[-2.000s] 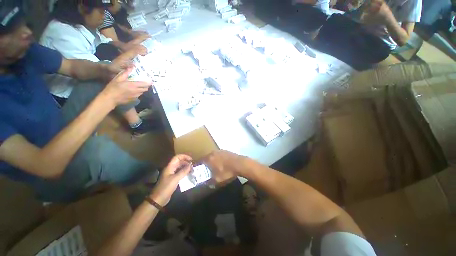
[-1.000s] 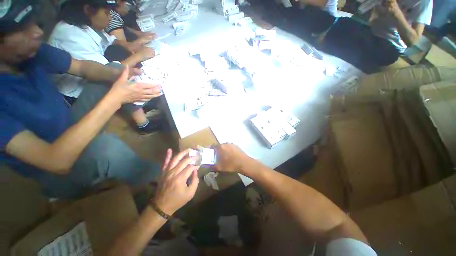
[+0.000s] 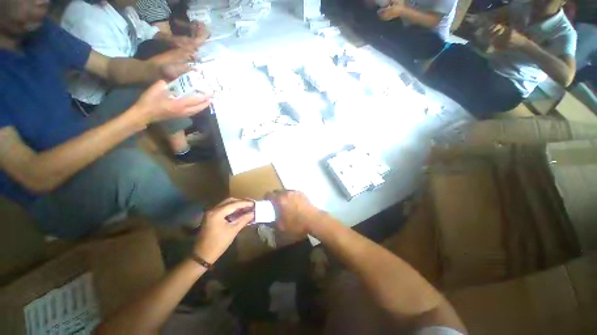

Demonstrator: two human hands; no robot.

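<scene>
A small white carton [image 3: 264, 212] is held between my two hands, just below the near corner of the white table [image 3: 307, 180]. My left hand [image 3: 226, 224] grips its left end, where a dark edge or opening shows. My right hand [image 3: 292, 211] is closed around its right end and hides that part. A group of white cartons [image 3: 357, 171] lies on the table ahead. Print on the held carton cannot be read.
A tan box [image 3: 258, 183] sits at the table corner. More cartons glare on the table. Seated people are at left [image 3: 39, 98] and upper right. Brown cardboard [image 3: 491, 216] stands at right; a labelled brown box [image 3: 131, 268] is lower left. White scraps lie below my hands.
My left hand was spread at the carton's end one second ago and now grips it. My right hand stays on the carton. The person at left has raised a white carton.
</scene>
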